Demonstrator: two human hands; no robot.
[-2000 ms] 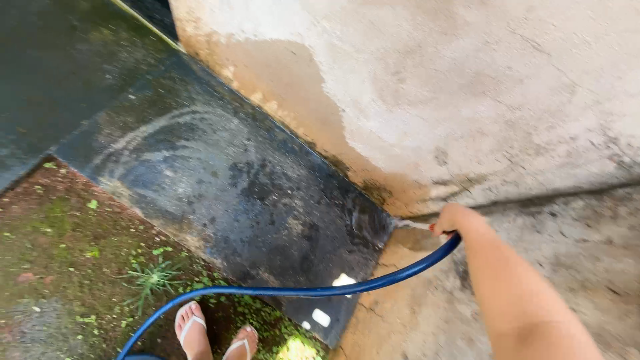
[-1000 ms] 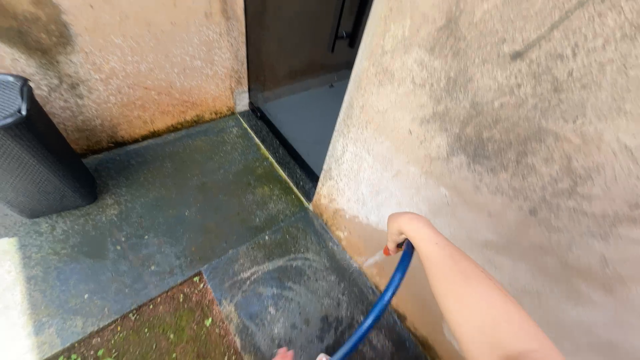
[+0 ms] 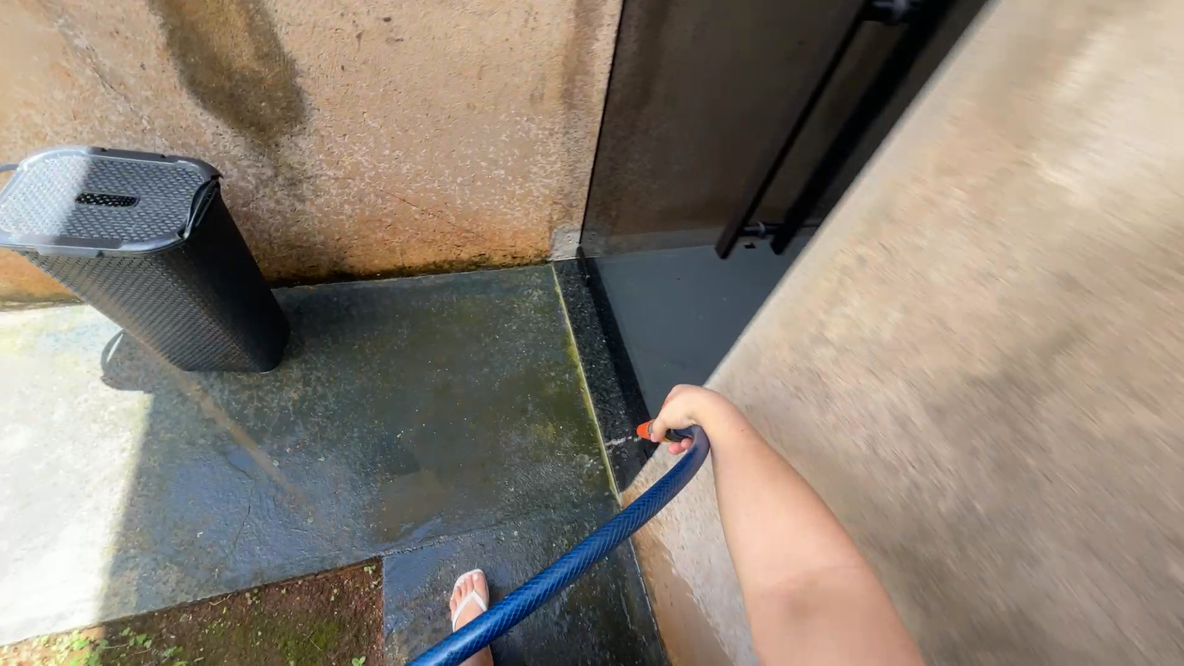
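Note:
My right hand [image 3: 689,416] is closed around the end of a blue garden hose [image 3: 573,560], near its orange nozzle tip [image 3: 645,431]. A thin spray of water leaves the tip toward the left, over the dark stone door sill [image 3: 606,370]. From my hand the hose curves down and left past my foot in a white flip-flop [image 3: 469,597]. The paved floor [image 3: 444,398] looks wet and dark. My left hand is out of view.
A black lidded plastic hamper [image 3: 185,277] stands at the left by the stained wall [image 3: 416,139]. A glass door [image 3: 703,120] with dark bar handles is behind the sill. A rough wall [image 3: 999,370] rises at the right. Soil [image 3: 277,615] borders the paving.
The view has swung toward the doorway and hamper. My right hand has moved with the hose end from beside the wall to the door sill. One foot has come into view on the paving.

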